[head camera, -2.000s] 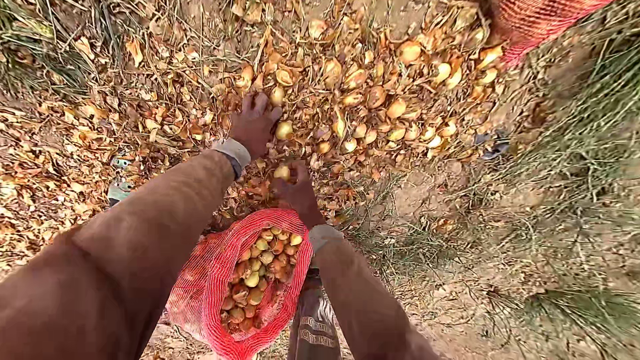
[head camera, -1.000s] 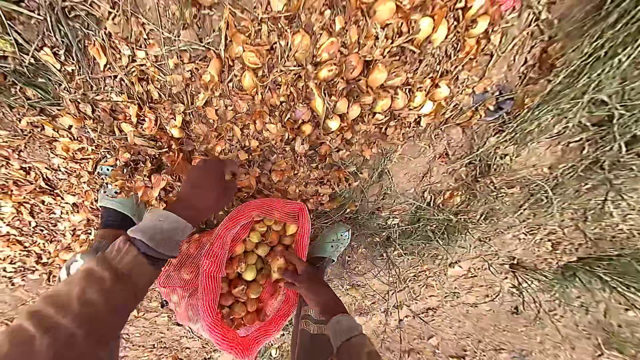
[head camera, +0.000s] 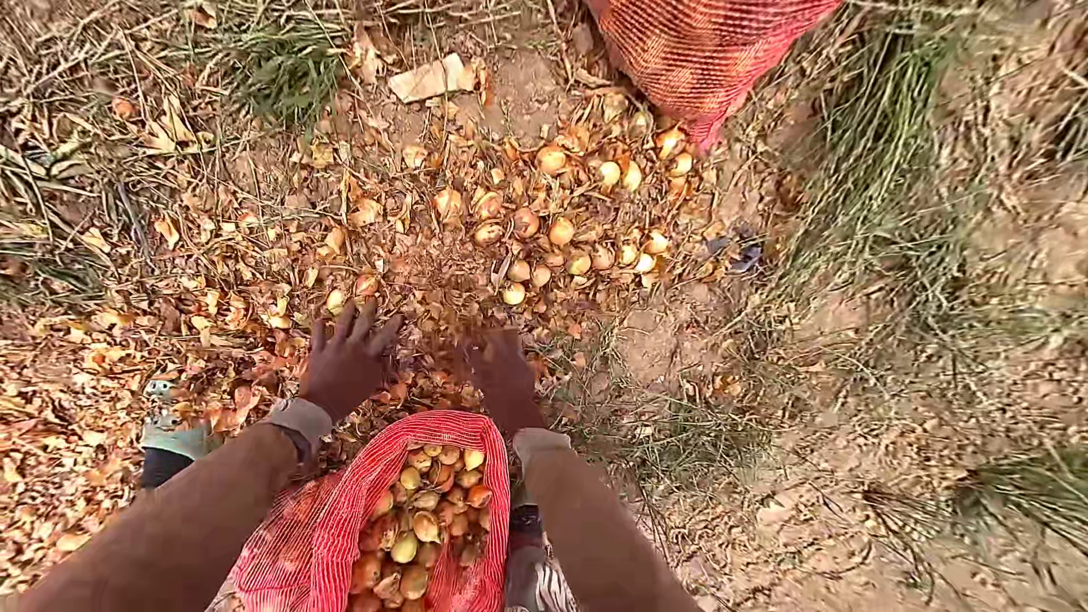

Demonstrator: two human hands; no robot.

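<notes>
My left hand (head camera: pixel 348 361) is spread over the dry leaves and skins, its fingertips just below a small onion (head camera: pixel 336 300); nothing shows in it. To its right, my right hand (head camera: pixel 501 374) reaches over the litter, its fingers blurred, with no onion visible in it. Between my forearms stands a red mesh sack (head camera: pixel 327 544), its rim rolled back, holding many small onions (head camera: pixel 425 527). Beyond my right hand, several loose onions (head camera: pixel 561 231) lie scattered on the ground.
A second red mesh sack (head camera: pixel 714 51), filled, stands at the top. Grass tufts (head camera: pixel 884 187) grow on the right. A pale flat scrap (head camera: pixel 433 79) and a dark scrap (head camera: pixel 744 253) lie on the soil. My shoe (head camera: pixel 178 433) is at the left.
My right hand was at the mouth of the sack one second ago and is now out over the ground litter. My left hand has moved forward, its fingers now spread.
</notes>
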